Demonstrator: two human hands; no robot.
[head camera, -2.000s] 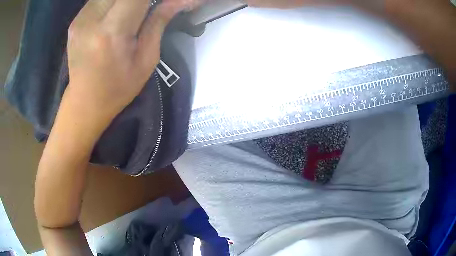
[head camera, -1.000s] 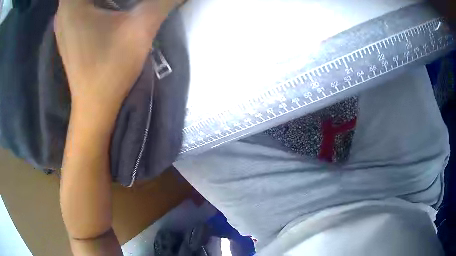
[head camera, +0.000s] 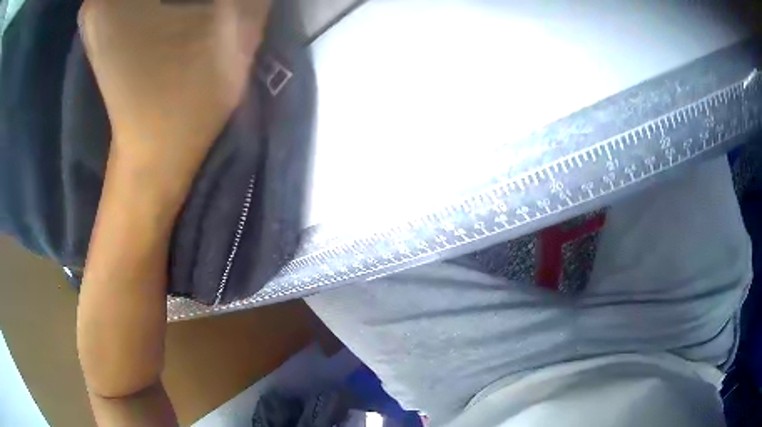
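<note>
The dark charcoal garment (head camera: 284, 158) lies at the left over the table edge. A line of small metal zipper teeth (head camera: 237, 238) runs down it, with a rectangular metal zipper pull (head camera: 276, 77) near the top. My left hand (head camera: 180, 54) lies on the garment beside the pull; its fingers are cut off by the upper edge, so their hold is hidden. My right hand is not in view. The sewing point is out of the picture.
The white machine table (head camera: 434, 108) shows bright glare. A ruler strip (head camera: 501, 213) runs along its near edge, above my grey-trousered lap (head camera: 518, 334). A brown surface (head camera: 226, 359) and a dark bundle (head camera: 280, 409) are at the lower left. A red mark shows on the speckled floor.
My right arm, seen at the upper right earlier, has left the picture. The zipper pull and my left hand sit higher in view. More ruler shows below the garment at the left.
</note>
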